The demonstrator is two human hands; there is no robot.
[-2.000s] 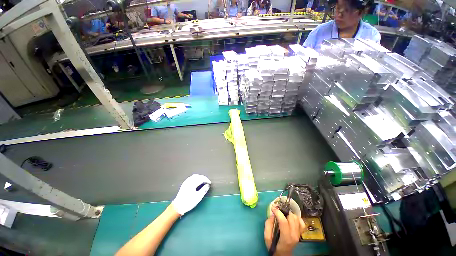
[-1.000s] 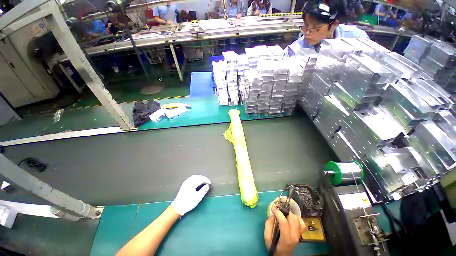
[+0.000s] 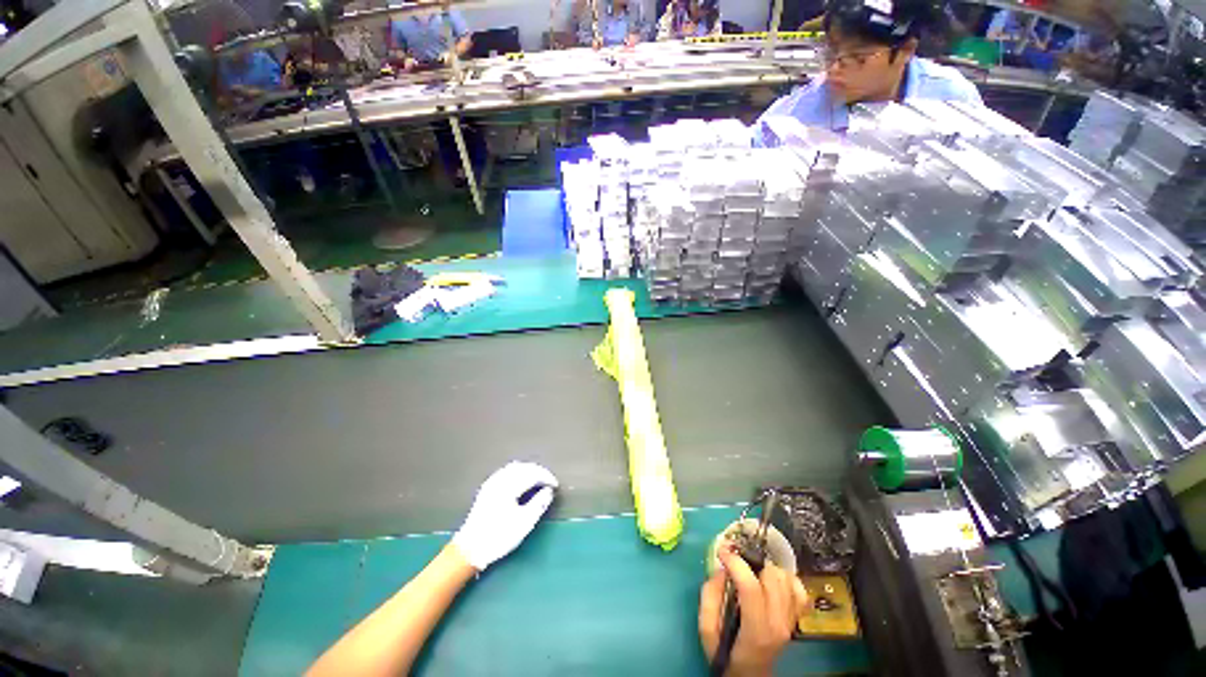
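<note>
My left hand, in a white glove, rests at the near edge of the grey belt, over the green mat. Nothing shows in it; its thumb lies near the fingers, and its underside is hidden. My bare right hand is shut on the black soldering iron. The iron's front end is over the round whitish cleaning pot, which my fingers partly cover. The exact tip is hard to make out. A dark mesh holder and a yellow base stand just right of the pot.
A yellow-green wrapped bar lies across the belt. A green solder spool and feeder stand at right. Stacked housings and shiny trays rise beyond. A black cord bundle lies far left. A person sits behind the trays.
The black cord bundle has moved left along the belt. The person behind the trays has shifted and turned their head. My hands and the iron have not visibly moved.
</note>
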